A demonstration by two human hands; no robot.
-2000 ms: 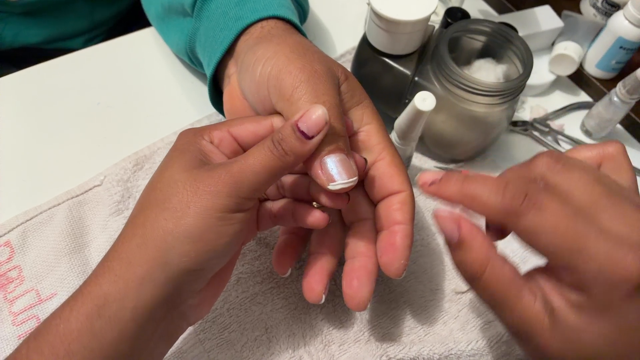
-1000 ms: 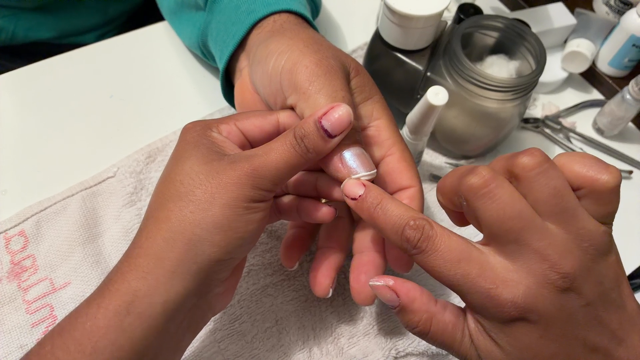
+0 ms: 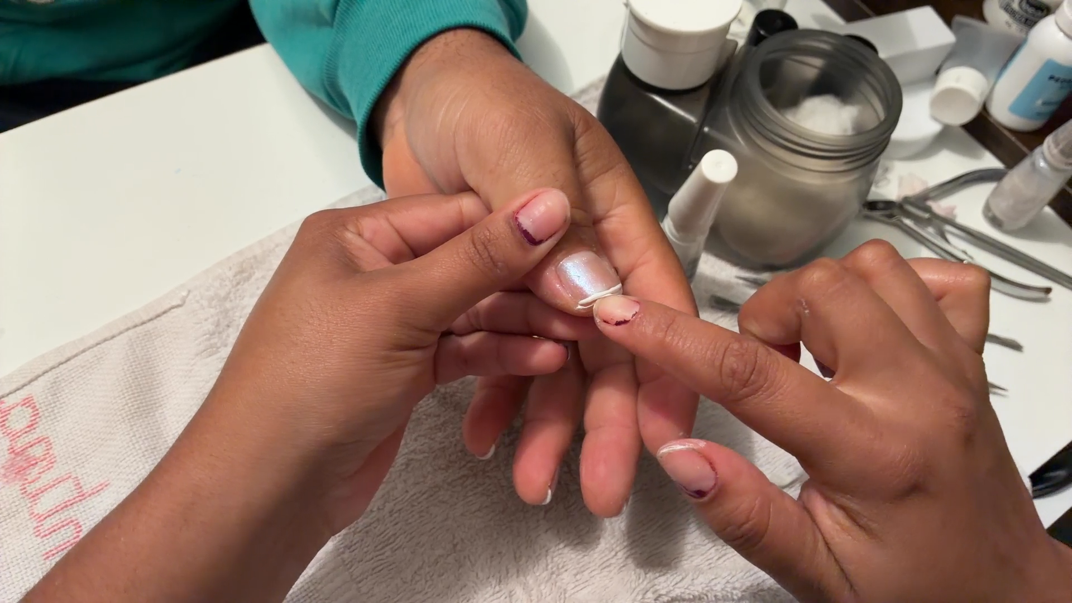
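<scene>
My left hand grips the thumb of another person's hand, with my thumb on top and my fingers beneath. That thumb's nail is pearly pink with a white line along its tip. The index fingertip of my right hand touches the tip of this nail; its thumb is spread apart and its other fingers are curled, and no tool shows in it. The other person's palm faces up over a white terry towel. Dark purple traces edge some of my own nails. Just behind the held hand stands a white-capped nail polish bottle.
Behind are a grey jar with cotton inside, a white lidded pot and a dark container. Metal cuticle nippers, a small bottle and a white bottle lie or stand at the right.
My right hand has come in from the right, and its index fingertip has met the tip of the held thumbnail. My left hand has kept its hold.
</scene>
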